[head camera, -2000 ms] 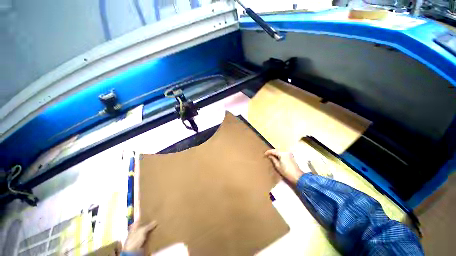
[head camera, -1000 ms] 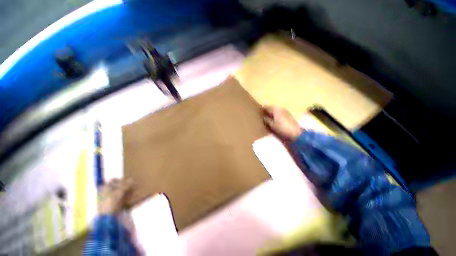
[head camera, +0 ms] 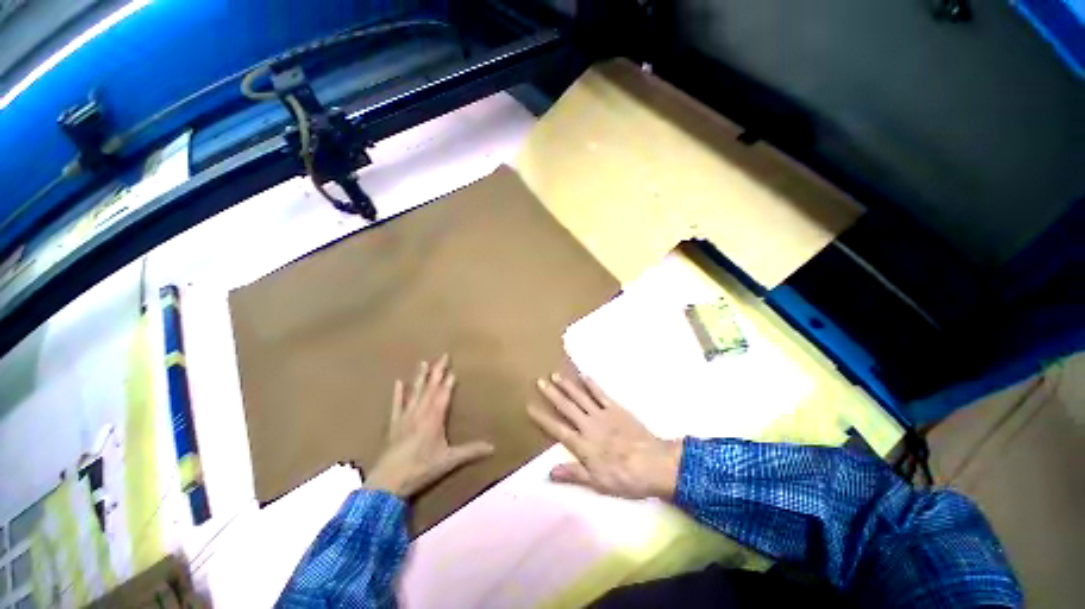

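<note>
A brown panel (head camera: 357, 297) lies flat on the bed, framed by the white template sheet (head camera: 643, 381) with its stepped cut-out edge. My left hand (head camera: 422, 434) rests palm down on the panel's lower middle, fingers spread. My right hand (head camera: 604, 443) lies flat with fingers apart at the panel's lower right edge, its fingertips on the panel and its palm over the white sheet. Neither hand grips anything. A small yellowish block (head camera: 716, 330) sits on the white sheet right of the panel.
The laser head (head camera: 327, 143) hangs from the gantry beam (head camera: 440, 80) behind the panel. A tan board (head camera: 678, 167) lies at the back right. A blue strip (head camera: 179, 399) with yellow tape is left of the panel. Brown material (head camera: 1011, 440) shows at far right.
The panel now lies flat within the template edge; its curved back edge is now straight. My left hand has moved right onto the panel, and my right hand down to its lower edge. The view has shifted.
</note>
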